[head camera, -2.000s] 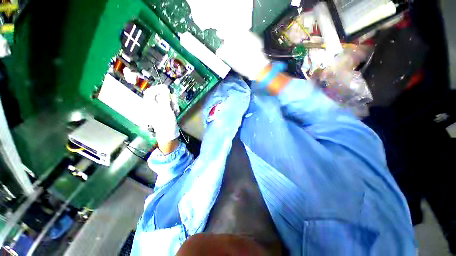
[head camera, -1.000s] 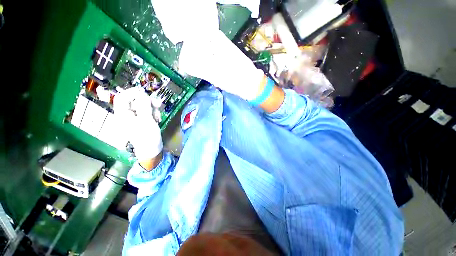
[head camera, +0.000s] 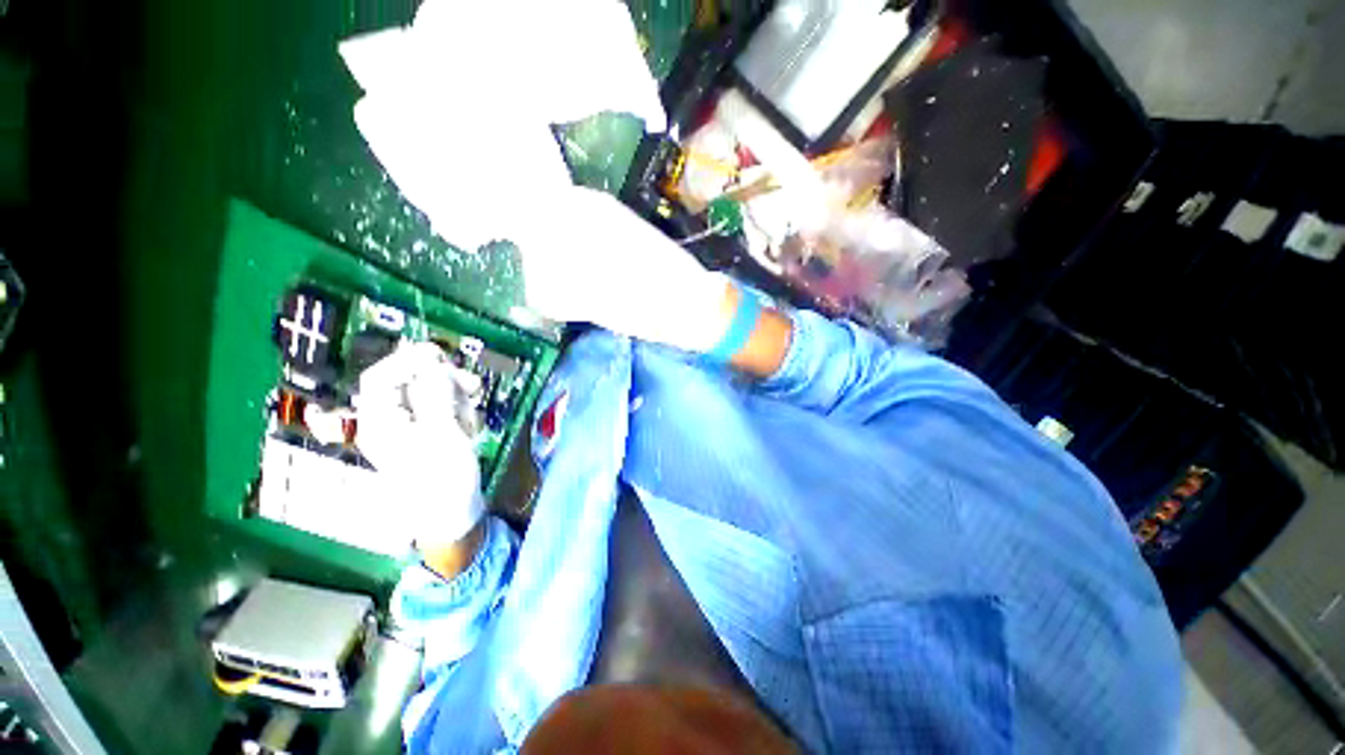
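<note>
The green circuit board (head camera: 387, 317) lies in a green frame at left, with dark, copper and pale parts. My left hand (head camera: 421, 435), in a white glove, is over the board's right part. Its fingertips are among the parts, and whether they grip anything cannot be made out. My right hand (head camera: 612, 266), white-gloved with a blue wrist band, reaches up from the right to a large crumpled white wiping cloth (head camera: 494, 111) above the board. Glove and cloth merge in glare, so the right fingers are hidden.
An open black bin (head camera: 1099, 111) at upper right holds a white sheet in a dark frame, clear plastic and scraps. Black crates (head camera: 1232, 280) stand at far right. A small grey-white box (head camera: 295, 642) with a yellow cable sits below the board. White specks dot the green bench.
The view has shifted and turned, so the board sits lower and the bin further left. More of the white cloth shows. My left hand stays over the board.
</note>
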